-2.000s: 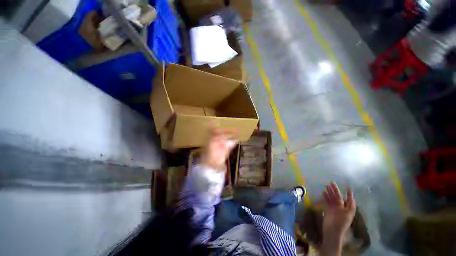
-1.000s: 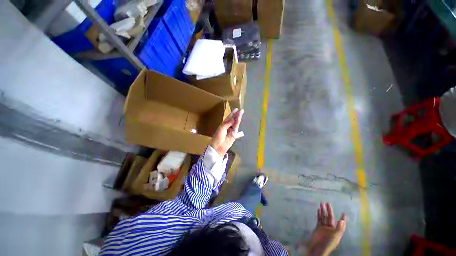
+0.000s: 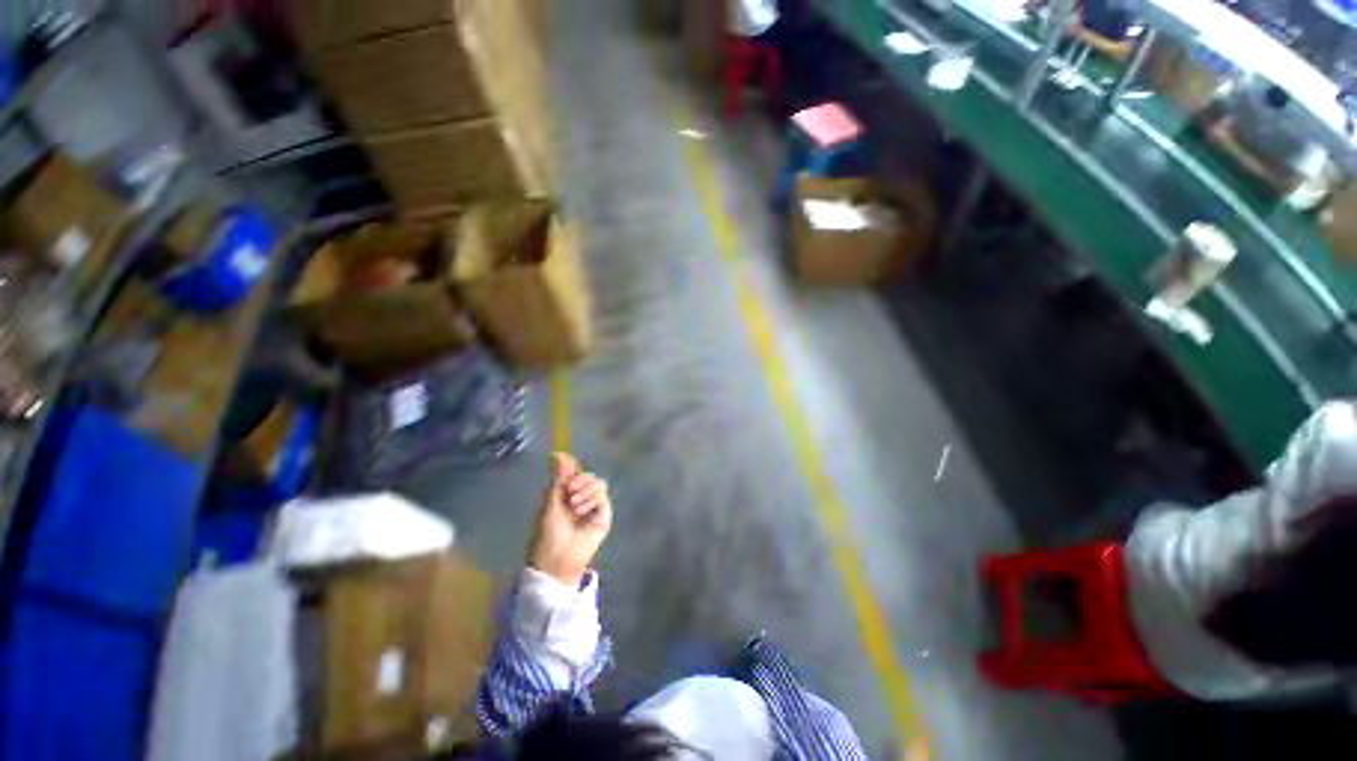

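My left hand [image 3: 572, 517] is raised over the grey floor in a striped sleeve with a white cuff. Its fingers are curled in and I see nothing held in it. My right hand is not in view, apart from perhaps a tiny skin-toned patch at the bottom edge that is too small to tell. Nearest on the left, a white pile [image 3: 360, 529] lies on a brown carton [image 3: 390, 647].
Blue bins [image 3: 97, 550] stand at left. Open cartons [image 3: 521, 283] and a dark wrapped bundle [image 3: 432, 413] lie ahead. A yellow line [image 3: 796, 424] runs along the aisle. At right are a red stool [image 3: 1064, 617] with a seated person and a green conveyor bench [image 3: 1072, 193].
The view has moved forward along the aisle and turned towards the bench. The large open carton has left view. My left hand's fingers have curled. My right hand has dropped out of view.
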